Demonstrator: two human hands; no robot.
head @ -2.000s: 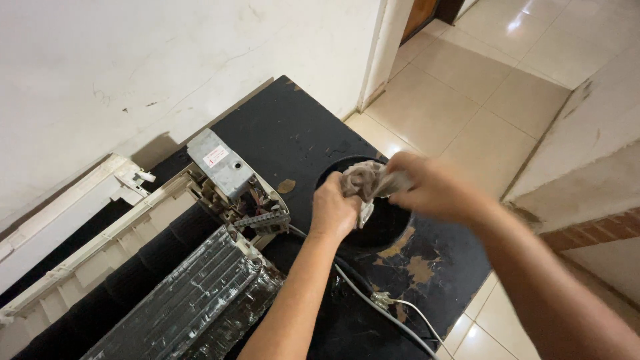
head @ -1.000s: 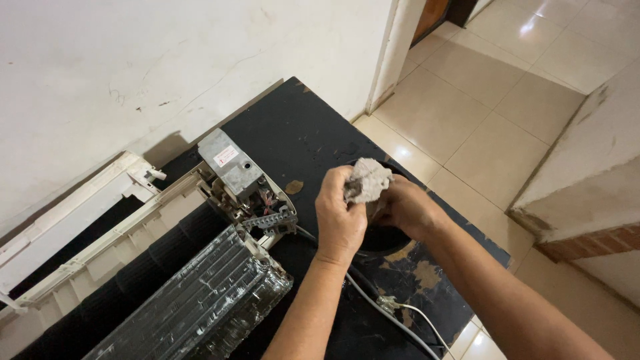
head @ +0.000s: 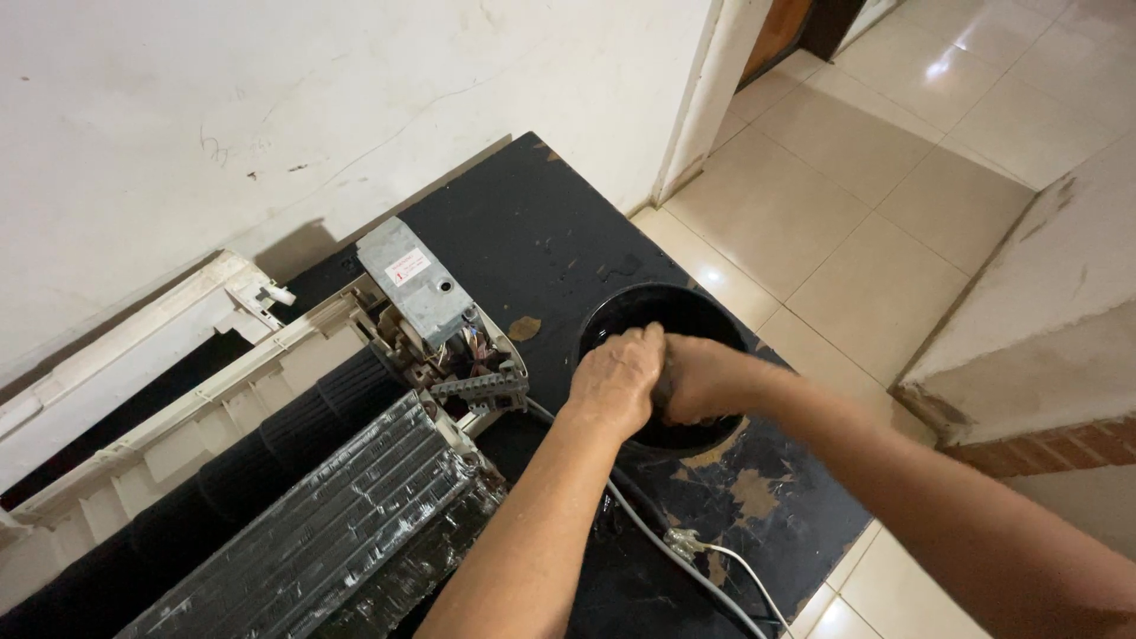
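Note:
Both hands are together over a black bucket [head: 612, 311] that stands on a black table with worn paint. My left hand [head: 619, 377] is closed, its knuckles up, against my right hand [head: 710, 377], which is slightly blurred. Between them a little of a dark, wet-looking cloth [head: 661, 386] shows; the fingers hide most of it. Left of the bucket lies an opened air conditioner indoor unit, with its grey metal control box [head: 415, 280], exposed wires, black cylindrical fan [head: 257, 461] and finned coil [head: 328, 524].
A white plastic cover [head: 133, 355] lies by the wall. A grey cable [head: 643, 528] and a plug with a thin white cord [head: 683, 541] rest on the black table [head: 524, 204]. A tiled floor [head: 852, 231] and a low wall [head: 1038, 328] lie to the right.
The pale, bunched cloth showed above my fingers before; now my hands cover nearly all of it. Both hands have come down closer to the bucket's mouth.

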